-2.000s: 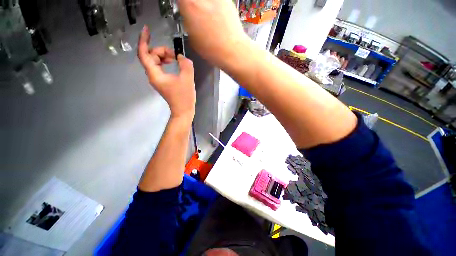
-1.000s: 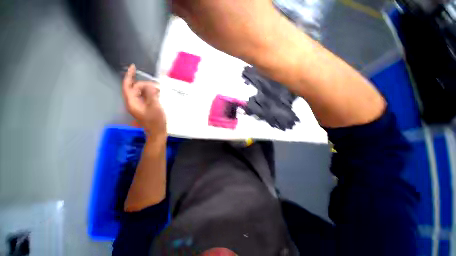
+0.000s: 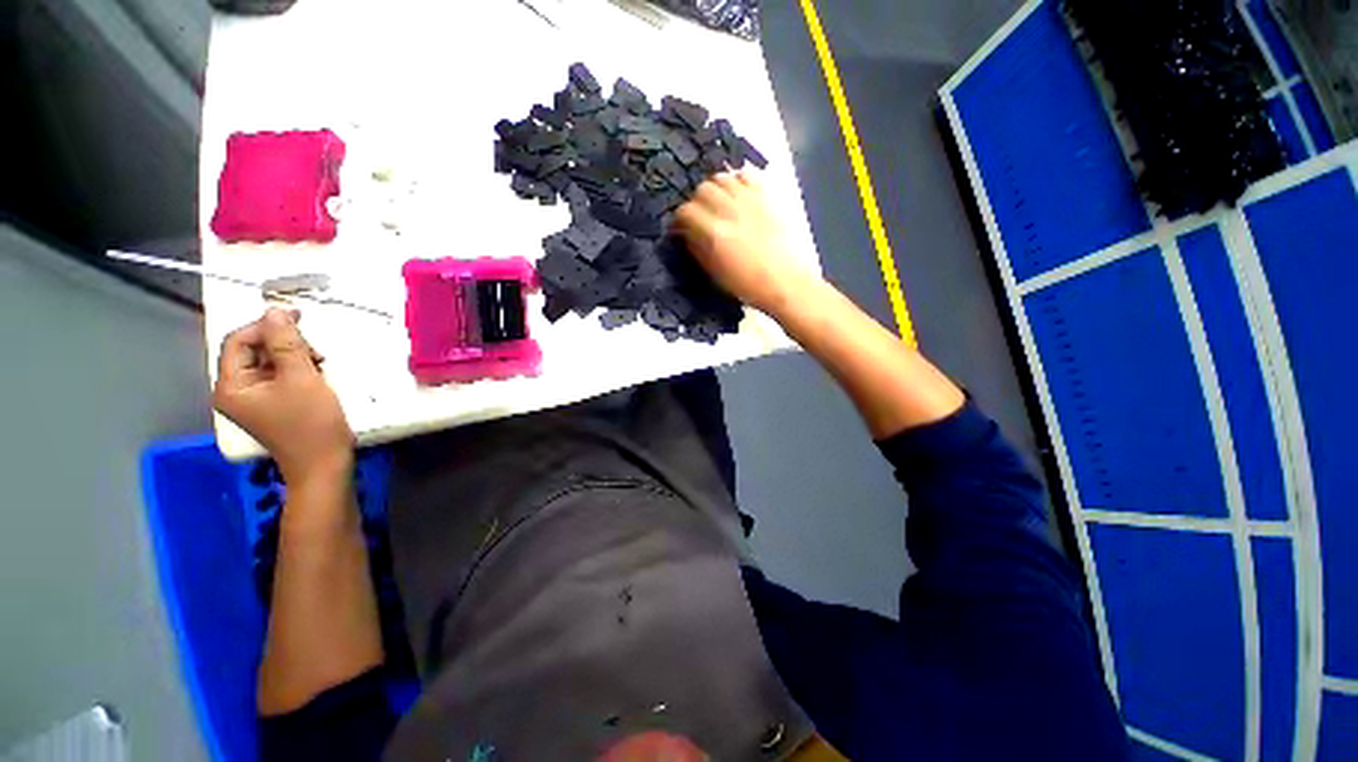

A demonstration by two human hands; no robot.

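Note:
A loose pile of small flat black parts (image 3: 618, 164) lies on the right of the white tabletop (image 3: 447, 60). My right hand (image 3: 733, 238) is on the pile's right side, fingers down; whether it grips a part is hidden. A pink fixture (image 3: 432, 320) with black parts in its recess stands near the front edge. My left hand (image 3: 280, 384) is at the table's left front, fingers curled with the fingertips close together just below a thin rod tool (image 3: 164, 264) and a small grey-white piece (image 3: 295, 283). I cannot tell if it holds anything.
A second pink block (image 3: 279, 186) lies at the table's left. A blue bin (image 3: 186, 551) with black parts stands below the left front edge. Blue-and-white panelled racks (image 3: 1132, 402) stand at right beyond a yellow floor line (image 3: 859, 171). Thin metal tools and shiny plastic show at the far edge.
The view has turned down from the overhead clips to the table. My right hand has come down onto the black pile. My left hand has moved from the clips down to the table's left front.

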